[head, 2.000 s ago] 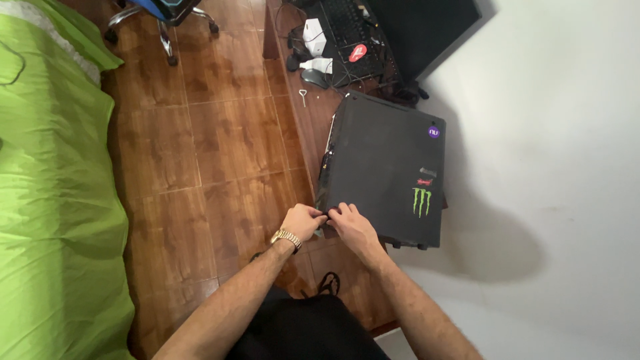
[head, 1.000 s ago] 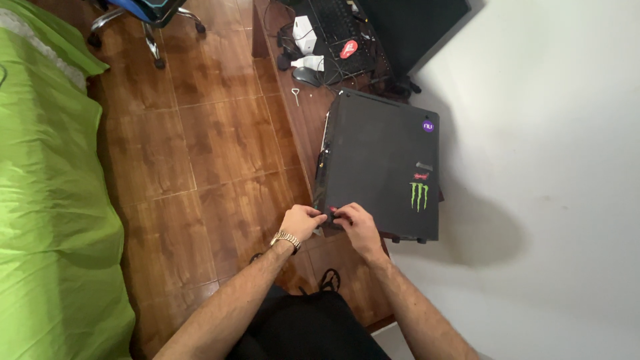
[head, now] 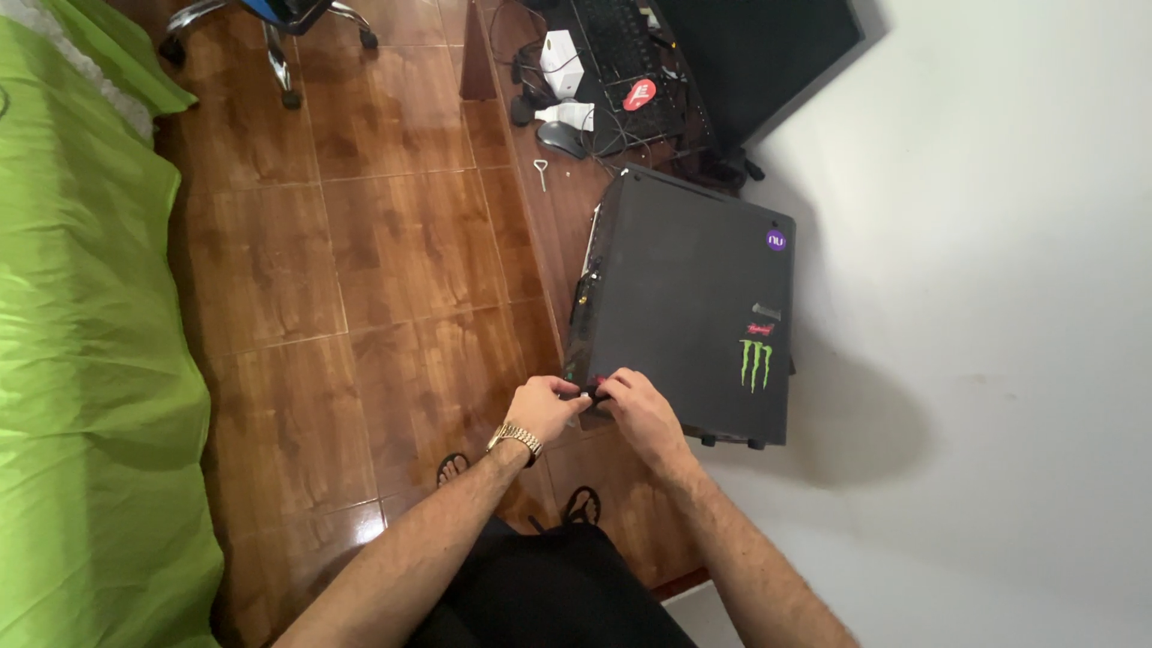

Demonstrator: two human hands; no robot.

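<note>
A black computer case lies on its side on the wooden desk, with several stickers on its upper panel. Both hands meet at its near left corner, by the edge with the ports. My left hand, with a gold watch on the wrist, has thumb and forefinger pinched on a small dark part whose kind I cannot tell. My right hand rests at the case's corner, fingertips bent beside the left thumb, close to a small red item. The fingers partly hide what lies between them.
Beyond the case are a computer mouse, a black keyboard, a white box, cables and a monitor. A small metal key-like tool lies near the desk's left edge. A white wall stands right, a green-covered bed left.
A small red item now shows by the right fingertips; two seconds ago it was not visible there. Both hands have stayed at the same corner of the case.
</note>
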